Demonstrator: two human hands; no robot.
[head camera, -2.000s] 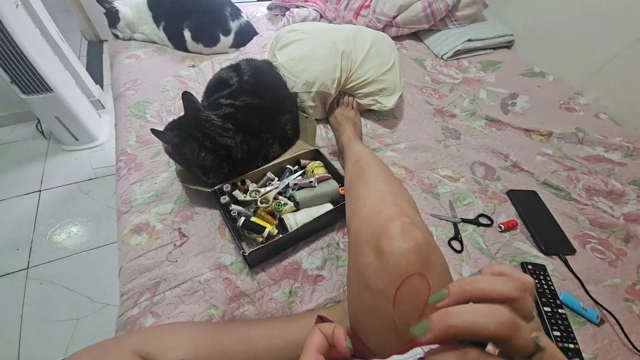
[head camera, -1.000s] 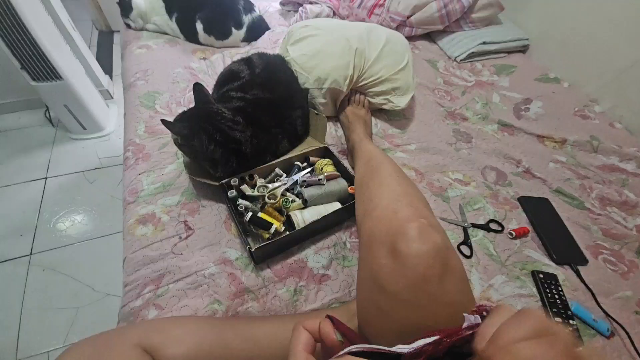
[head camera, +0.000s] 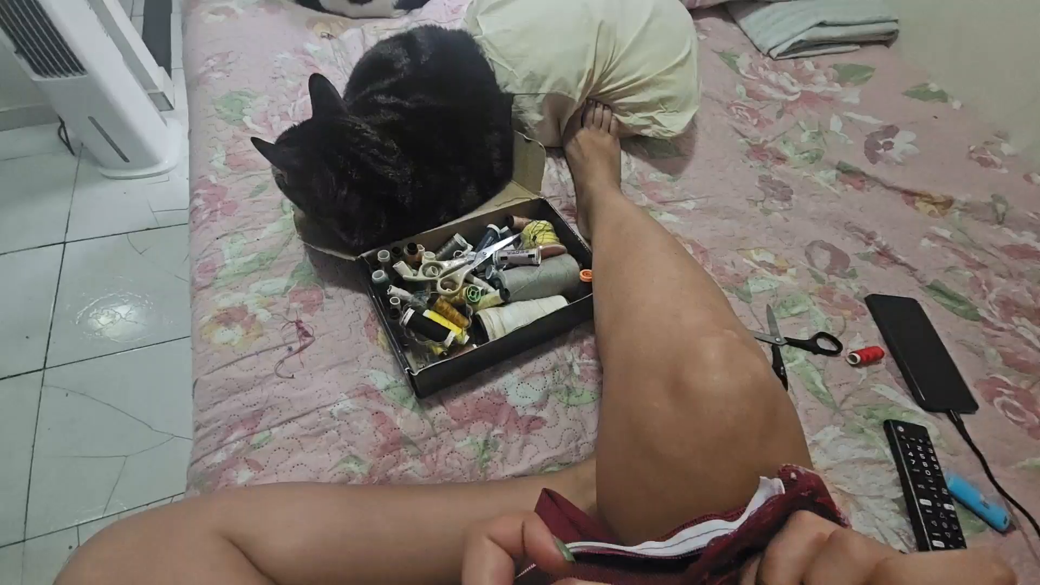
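A dark red fabric piece with a white zipper (head camera: 691, 536) lies across my lap at the bottom edge. My left hand (head camera: 516, 548) pinches its left end, a green-painted nail against the zipper. At its right end, my right hand (head camera: 845, 556) grips the cloth with curled fingers, partly cut off by the frame. Beyond my bent leg, black-handled scissors (head camera: 812, 344) lie spread on the bed beside a red thread spool (head camera: 865, 355). An open black cardboard box (head camera: 504, 357) holds several thread spools and light-handled scissors (head camera: 467, 268).
A dark cat (head camera: 422, 130) rests against the box's open lid, near a cream pillow (head camera: 593, 57) touching my foot. On the right are a black phone (head camera: 922, 353) with a cable, a remote control (head camera: 924, 487) and a blue object (head camera: 977, 502). A white appliance (head camera: 114, 106) stands on the tiled floor.
The red fabric with its zipper has come into fuller view between my hands. My right hand, raised with fingers showing two seconds ago, is now lower on the cloth. The view has shifted closer.
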